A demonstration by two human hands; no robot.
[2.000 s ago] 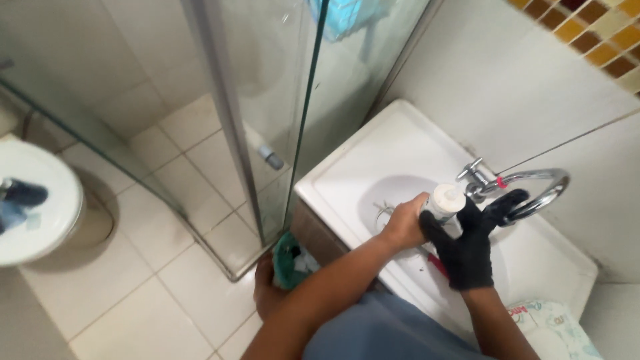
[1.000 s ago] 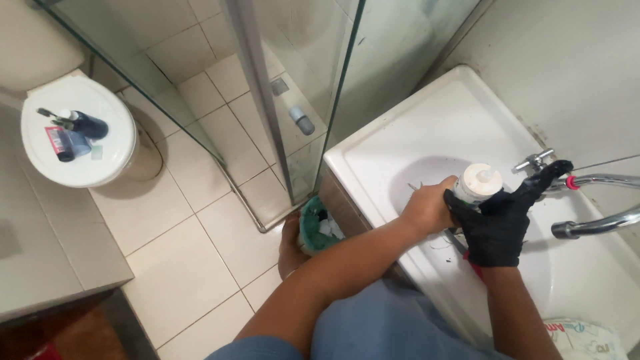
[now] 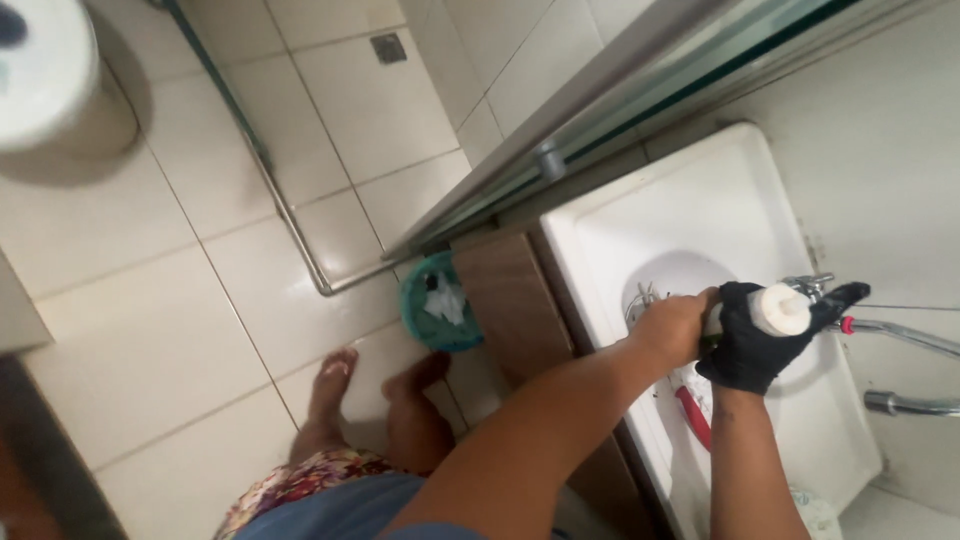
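My bare left hand [image 3: 675, 326] closes around the lower part of a bottle with a white cap [image 3: 781, 309], over the white washbasin [image 3: 637, 191]. On my right hand [image 3: 754, 337] is a black glove; it wraps the same bottle just below the cap, one gloved finger stretched out toward the tap [image 3: 814, 285]. The two hands touch, and they hide most of the bottle's body. Below them in the basin lies a tool with a red handle [image 3: 694, 418], its other end hidden. A thin metal wire object [image 3: 640, 301] shows beside my left hand.
A curved chrome spout [image 3: 911, 403] reaches in from the right. Left of the basin are a wooden cabinet side [image 3: 506, 304], a teal waste bin [image 3: 420, 304] and a glass shower panel with a metal frame [image 3: 487, 184]. The toilet lid [image 3: 52, 82] is at the upper left.
The view has swung, bringing the feet and more floor into sight. Both hands stay on the white-capped bottle throughout.
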